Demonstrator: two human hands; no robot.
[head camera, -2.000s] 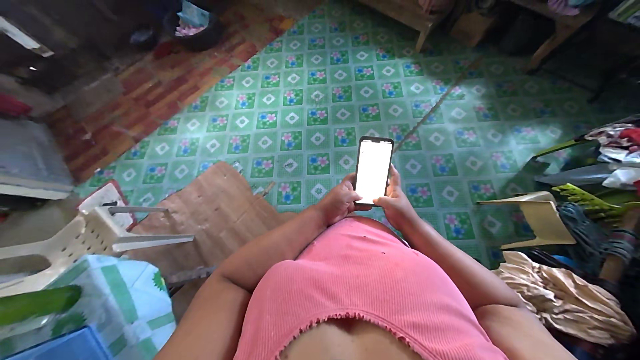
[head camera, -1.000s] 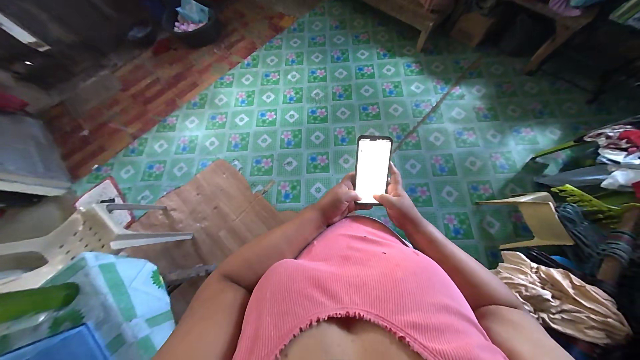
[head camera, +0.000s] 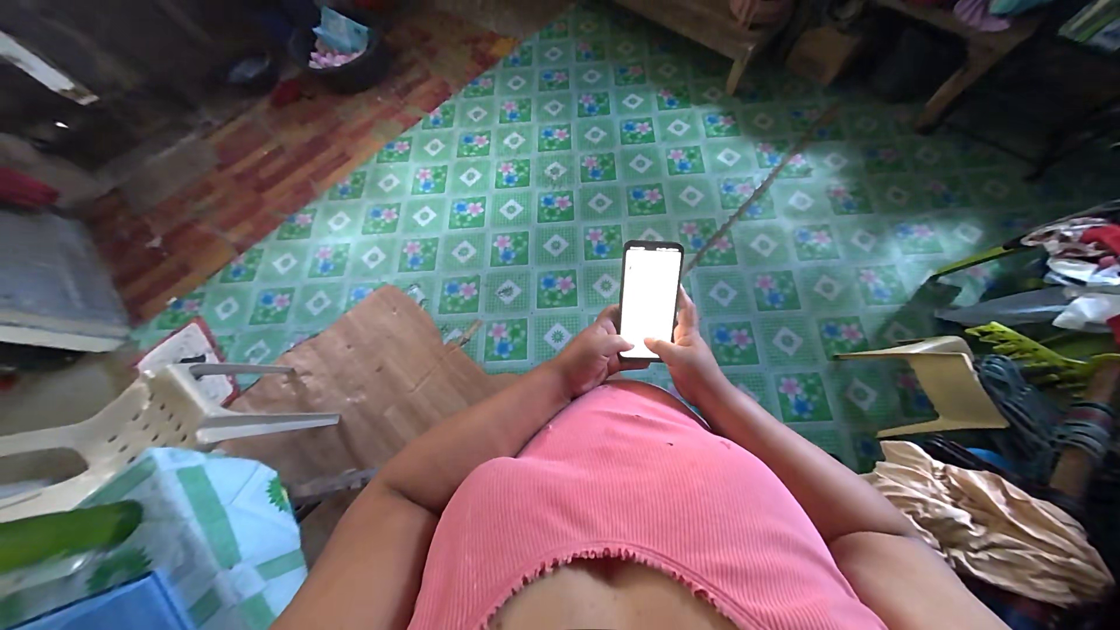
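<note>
A dark-edged smartphone (head camera: 652, 293) stands upright in front of my belly, its screen bright white and too washed out to make out. My left hand (head camera: 597, 352) grips its lower left side, with the thumb at the bottom of the screen. From the other side my right hand (head camera: 690, 350) holds the lower right edge, its thumb on the lower screen and fingers behind the phone. Most of the fingers behind the phone are hidden. Below the hands is a pink ribbed top (head camera: 630, 472).
Green floral vinyl flooring (head camera: 556, 206) spreads ahead. Flattened cardboard (head camera: 350, 385) and a cream plastic chair (head camera: 166, 407) lie at the left, beside a checkered cloth (head camera: 236, 516). At the right are crumpled tan fabric (head camera: 989, 525) and another cream plastic piece (head camera: 954, 385). A wooden bench (head camera: 691, 22) stands farther off.
</note>
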